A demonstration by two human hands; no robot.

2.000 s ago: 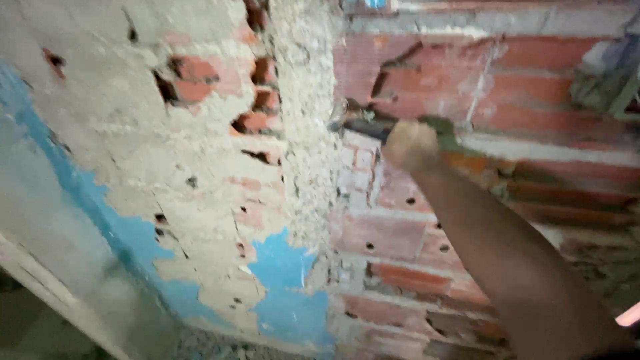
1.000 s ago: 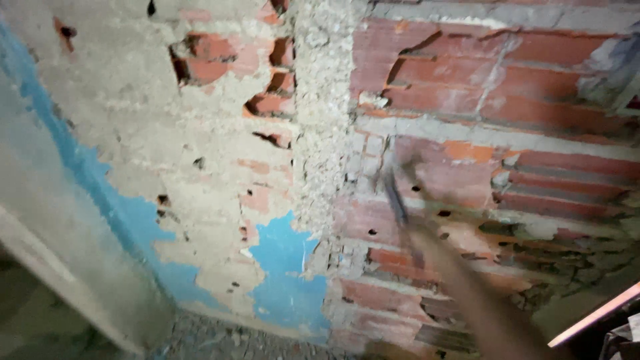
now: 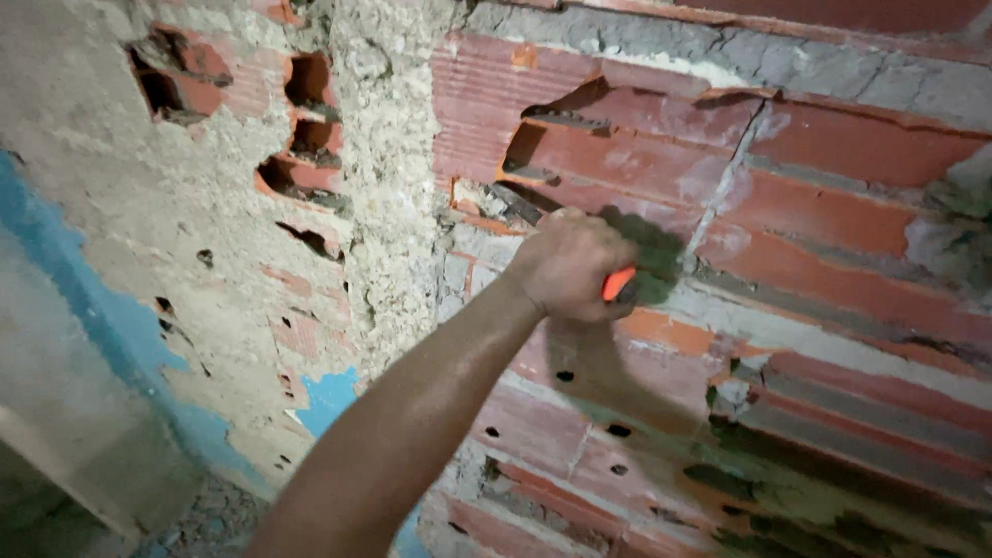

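Observation:
My right hand [image 3: 581, 263] is closed around the handle of a dark-bladed hand tool [image 3: 521, 203], in front of the brick wall. The orange and black butt of the handle shows at the lower right of the fist. The blade points up and left, its end at a broken, mortar-filled edge of a hollow red brick [image 3: 482, 203]. Just above it, a jagged hole opens in the brick face. Most of the handle is hidden in the fist. My left hand is out of view.
A rough mortar strip [image 3: 391, 155] runs down beside the bricks. Left of it, chipped plaster [image 3: 209, 209] has holes and patches of blue paint [image 3: 325, 399]. Rubble [image 3: 209, 519] lies at the wall's foot. Exposed brick cavities [image 3: 876, 418] are at the right.
My right hand and the tool were lower on the bricks one second ago and are now up at the broken edge below the jagged hole. The view has moved closer to the wall.

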